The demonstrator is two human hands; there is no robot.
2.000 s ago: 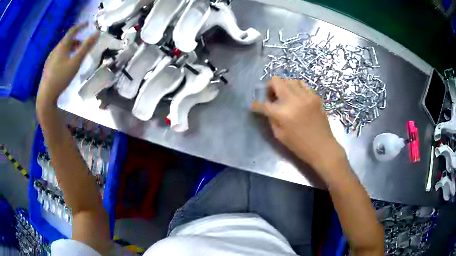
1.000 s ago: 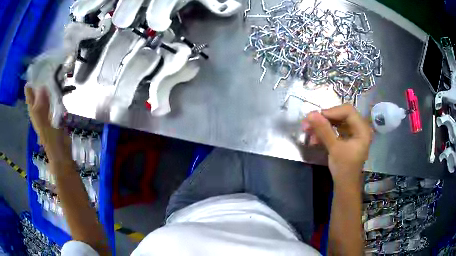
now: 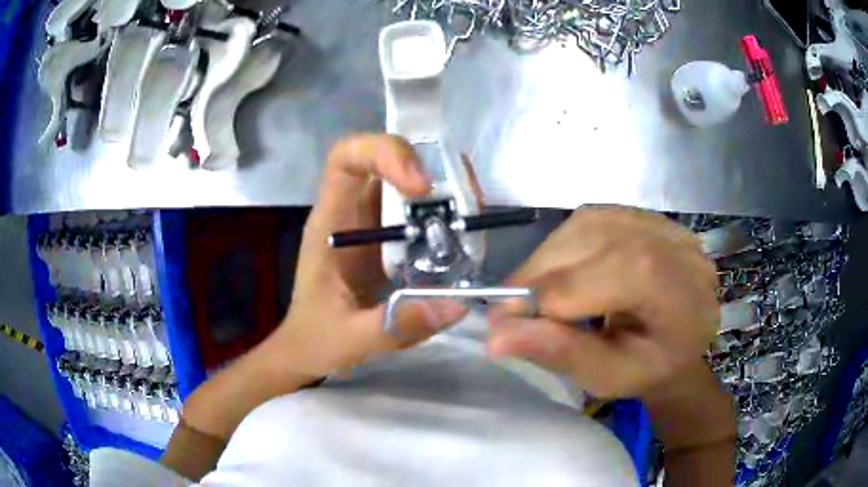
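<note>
A white lever handle (image 3: 415, 105) stands upright in front of me, its squarish open loop at the top. A black cross pin (image 3: 371, 235) sticks out on both sides of its lower, mechanism end. My left hand (image 3: 347, 238) grips the lever around its body. My right hand (image 3: 609, 300) pinches a silver wire bail (image 3: 457, 293) just below the mechanism. The bail's bent end points down at the left. Whether the bail touches the lever is hard to tell.
Unfinished levers (image 3: 162, 95) lie at the bench's left and loose wire bails (image 3: 571, 24) at the back. A squeeze bottle (image 3: 704, 93), a pink-red tool (image 3: 765, 81) and a thin rod (image 3: 817, 138) lie right. Blue crates (image 3: 173, 295) flank me below the bench.
My left hand has brought a lever from the far left to the middle. My right hand has moved in beside it, with the bail now clearly visible. The view has shifted towards the bench's front edge.
</note>
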